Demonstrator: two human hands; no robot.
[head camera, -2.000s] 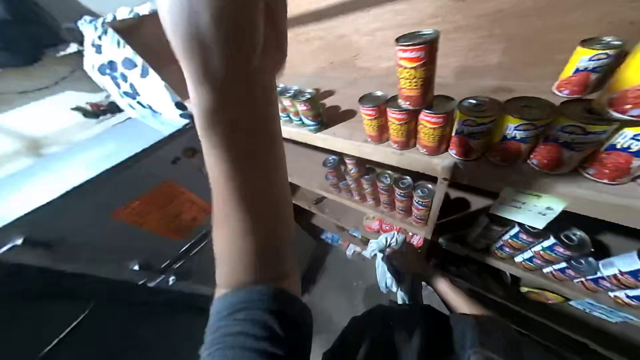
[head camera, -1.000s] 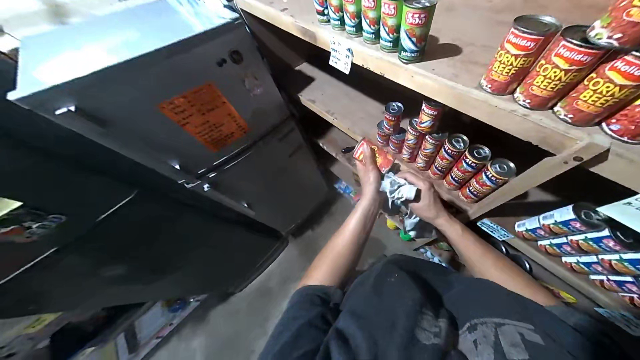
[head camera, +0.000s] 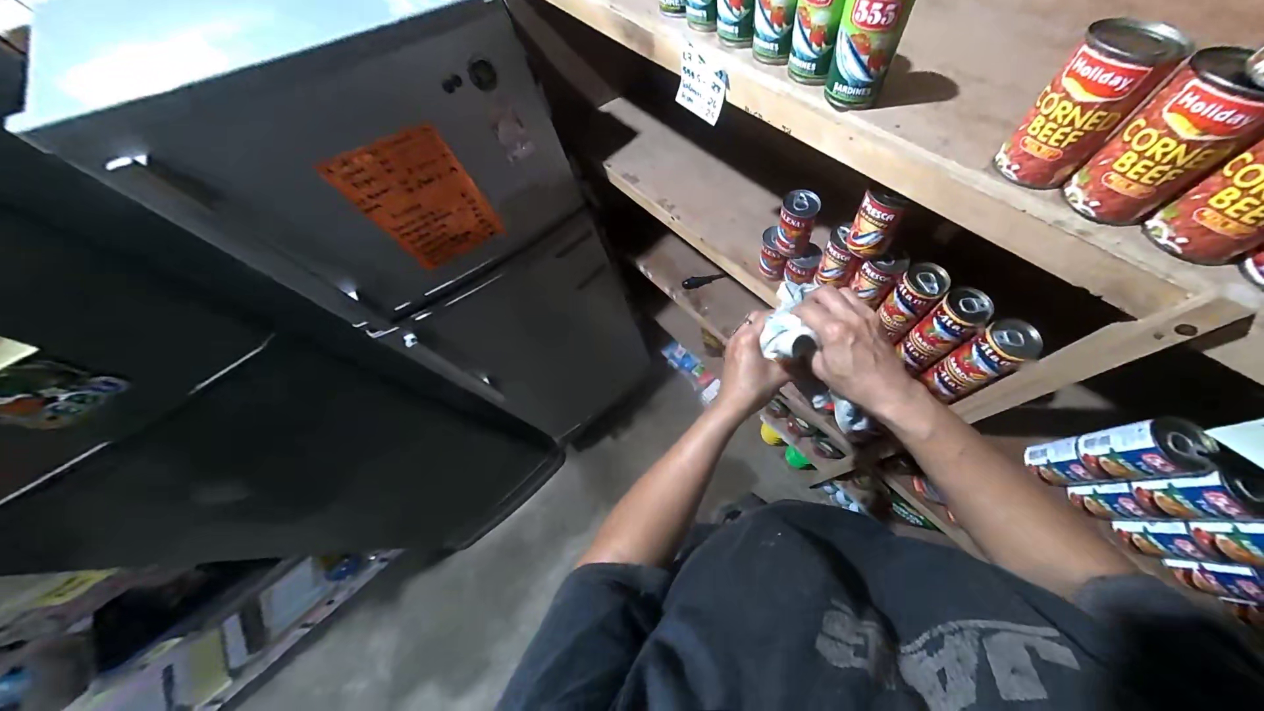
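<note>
Both my hands meet in front of the middle shelf, around a crumpled whitish cloth. My left hand is closed on something wrapped in the cloth, most likely a can, though it is mostly covered. My right hand presses the cloth from the other side, and part of the cloth hangs below it. Just behind my hands, small red cans stand in a row on the middle shelf, with a few stacked on top. Larger Holiday corned beef cans and green 555 sardine cans stand on the shelf above.
A grey refrigerator with an orange handwritten sheet stands at left. The upper shelf's wooden edge runs over the middle shelf, with a paper tag on it. Blue-and-white cans lie stacked at lower right. A black-handled tool sticks out below.
Two seconds ago my left arm was raised across the view; one second ago my left hand held a red can beside the cloth. Now the cloth is around what my left hand holds. The view has turned.
</note>
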